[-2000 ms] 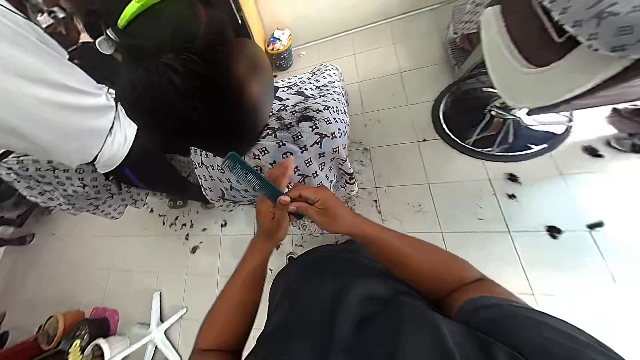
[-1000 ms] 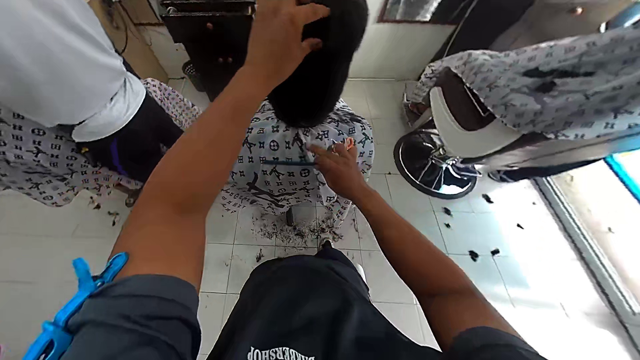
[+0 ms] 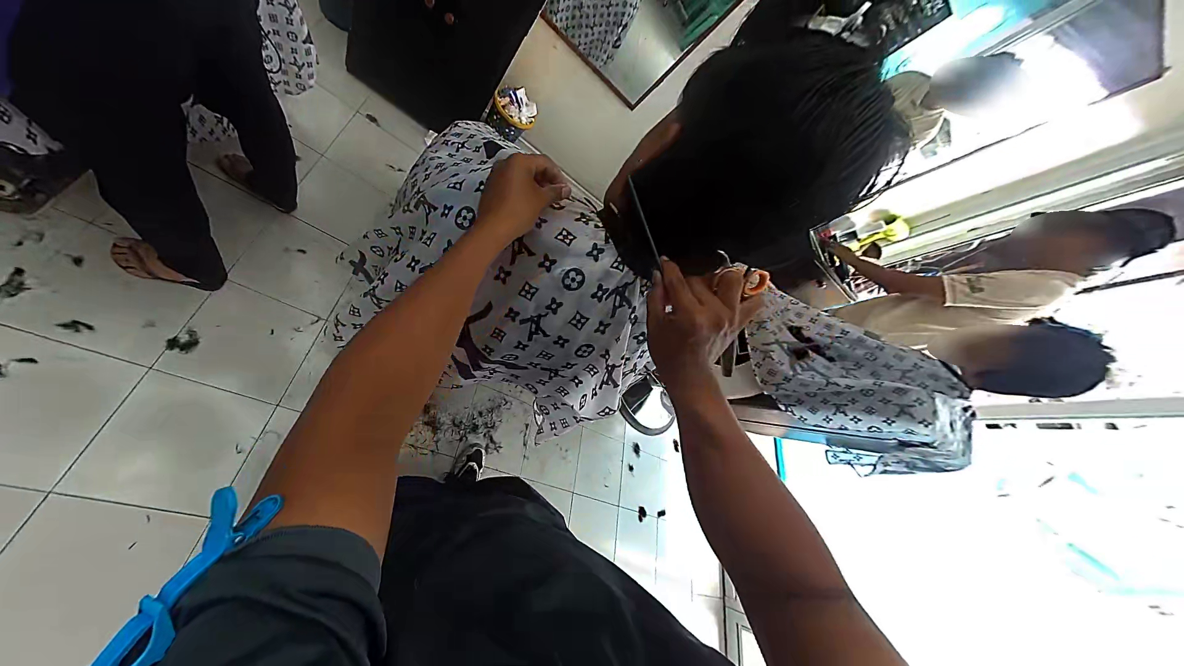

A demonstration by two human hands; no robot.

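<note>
My right hand (image 3: 694, 310) is closed around a thin dark comb (image 3: 645, 219), seen nearly edge-on against the dark hair of a seated person (image 3: 786, 139). A small orange thing (image 3: 756, 281) shows by its fingers; what it is, I cannot tell. To the left, my left hand (image 3: 525, 192) is raised with curled fingers and nothing visible in them, over the white patterned barber cape (image 3: 555, 305) on the seated person.
Cut hair (image 3: 462, 421) lies on the tiled floor below the cape. A person in dark trousers (image 3: 166, 129) stands at left. At right are another patterned cape (image 3: 860, 379) and more people by a mirror. A blue clip (image 3: 190, 578) hangs on my left sleeve.
My left hand has come off the seated person's head and is now over the cape. The comb, lying across the cape before, is now against the hair. The view has turned a lot.
</note>
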